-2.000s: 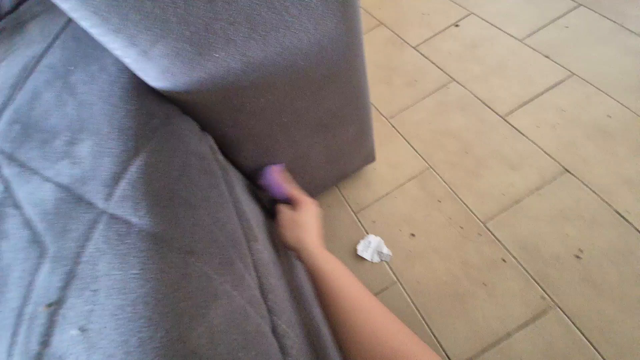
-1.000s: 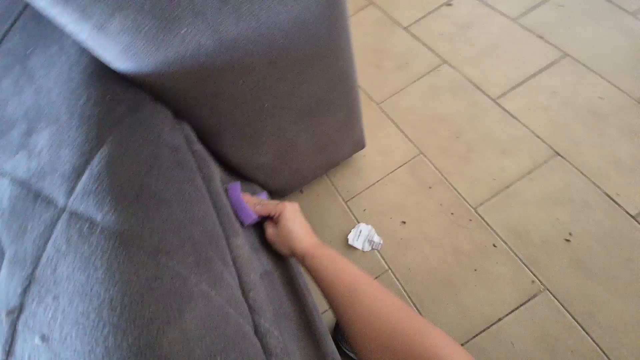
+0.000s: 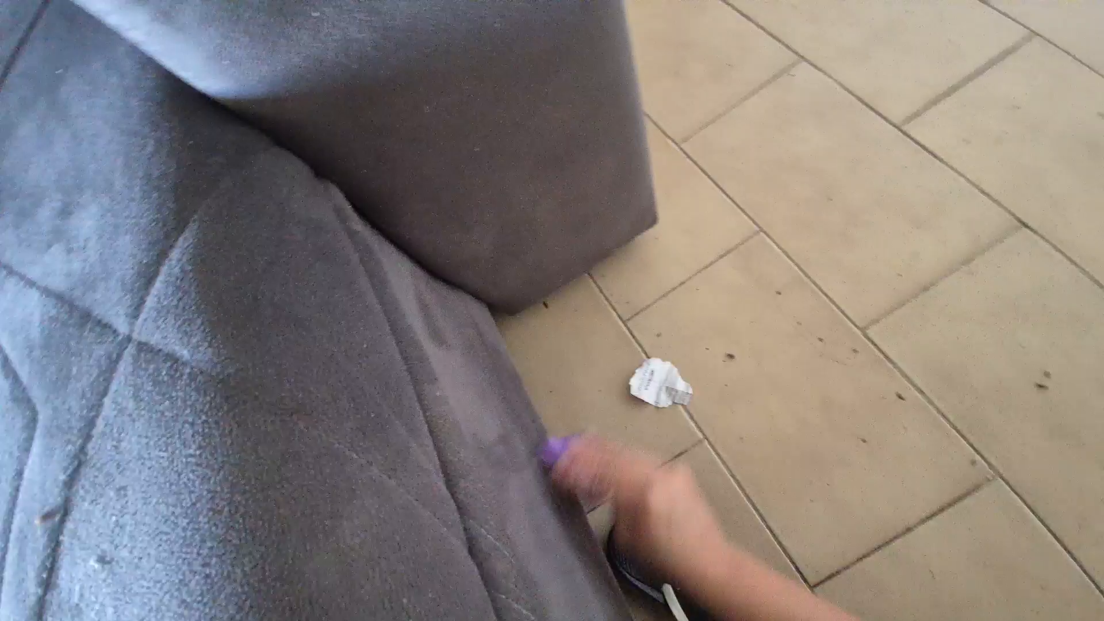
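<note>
My right hand (image 3: 642,492), blurred, reaches in from the lower right and grips a small purple object (image 3: 555,450), too hidden to name surely. The purple piece is against the lower side edge of the grey upholstered sofa seat (image 3: 285,371), just below its seam. Above it rises the sofa's boxy grey arm (image 3: 483,164), whose lower corner stands out over the tiles. A crumpled piece of white paper (image 3: 661,384) with writing lies on the floor up and to the right of the purple piece. My left hand is out of view.
Beige floor tiles (image 3: 906,198) with dark grout lines stretch across the right side. Small dark crumbs are scattered on them. Part of a dark shoe (image 3: 634,573) with a pale edge shows beneath my right wrist. A small brown speck (image 3: 45,516) is on the seat.
My right hand has moved with the purple object from beside the sofa arm's base down along the seat's side, nearer to me. The paper still lies on the floor.
</note>
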